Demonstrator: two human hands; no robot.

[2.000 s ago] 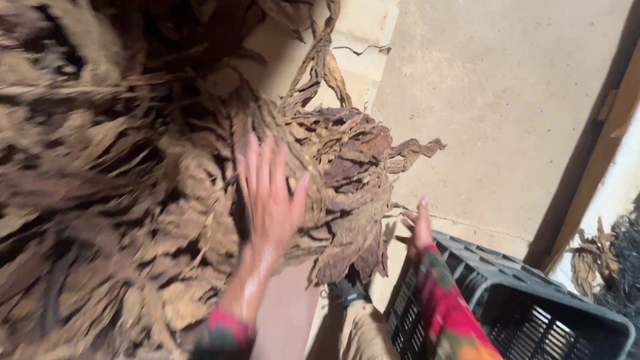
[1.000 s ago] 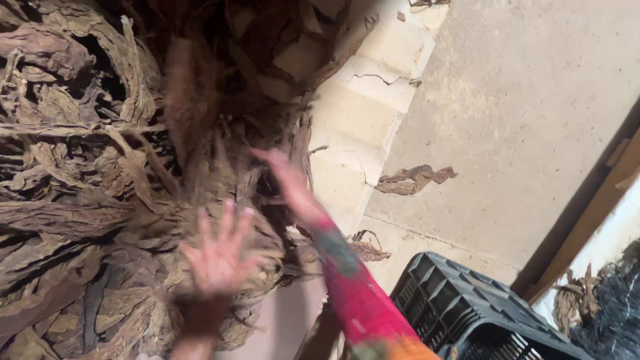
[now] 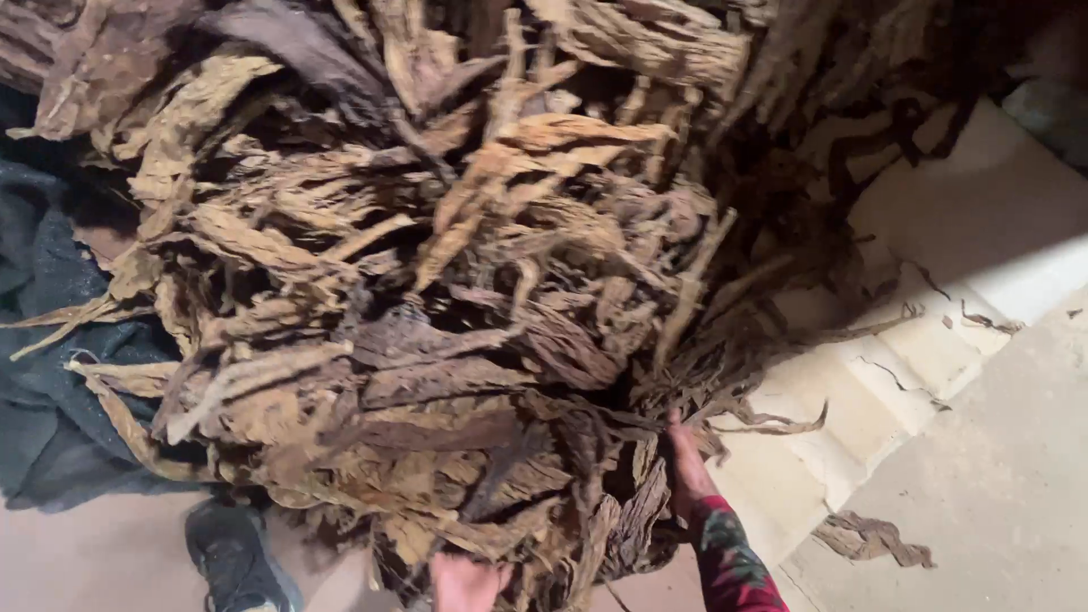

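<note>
A large heap of dried brown leaves (image 3: pixel 476 340), probably tobacco, fills the middle of the head view. At the heap's near edge, my left hand (image 3: pixel 467 582) reaches in from below, its fingers hidden under the leaves. My right hand (image 3: pixel 690 463) presses against the right side of the same near bundle, thumb up and the other fingers out of sight among the leaves. Whether either hand is closed around leaves cannot be seen.
Dark cloth (image 3: pixel 76 408) lies at the left of the heap. A shoe (image 3: pixel 238 552) stands at the lower left. Pale sheeting (image 3: pixel 816 450) runs along the right, with a loose dried leaf (image 3: pixel 880 537) on the floor beyond it.
My hands have gone from lying over the leaves to the near edge of the heap, partly under it. The view has swung left; the black crate is out of sight.
</note>
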